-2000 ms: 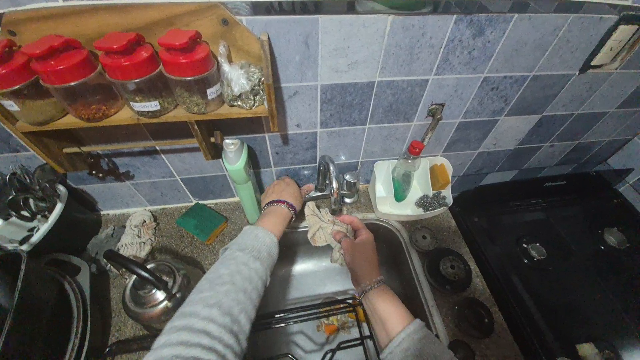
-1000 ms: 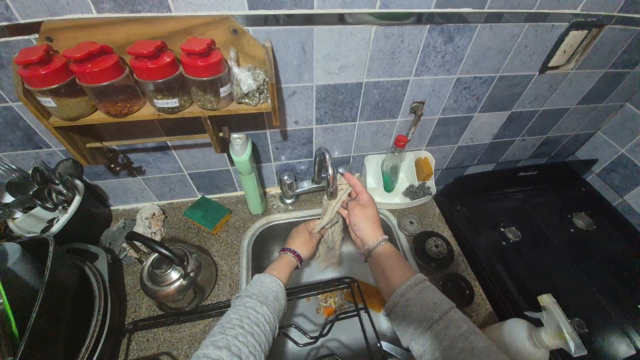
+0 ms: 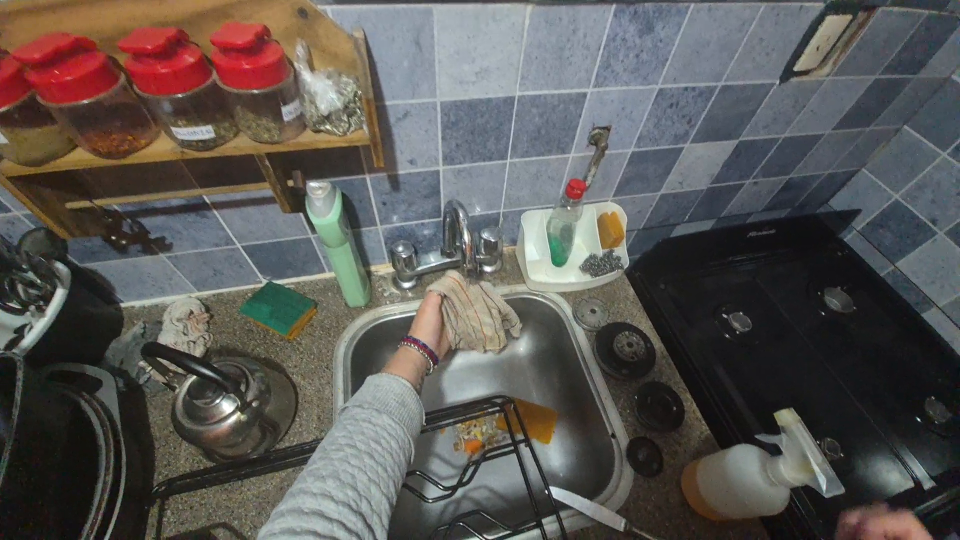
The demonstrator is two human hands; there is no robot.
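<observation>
My left hand (image 3: 433, 327), with a beaded bracelet at the wrist, holds a beige striped cloth (image 3: 478, 311) over the back of the steel sink (image 3: 537, 352), just below the chrome faucet (image 3: 456, 232). My right hand (image 3: 881, 523) shows only as a blurred part at the bottom right edge, near the black gas stove (image 3: 757, 300) and the spray bottle (image 3: 750, 480); its fingers cannot be made out. A black pan-support grate (image 3: 465, 480) lies across the front of the sink. Under it are food scraps (image 3: 480, 435) and an orange piece (image 3: 534, 421).
Burner parts (image 3: 625, 351) and a knife (image 3: 589, 510) lie right of and before the sink. At left stand a kettle (image 3: 225, 405), a green sponge (image 3: 279, 307) and a green bottle (image 3: 337, 244). A white caddy (image 3: 574, 279) sits behind; a wooden spice shelf (image 3: 225, 154) hangs above.
My right hand has let go of the cloth and moved away to the lower right. My left hand still has the cloth, which now hangs spread out beneath the faucet.
</observation>
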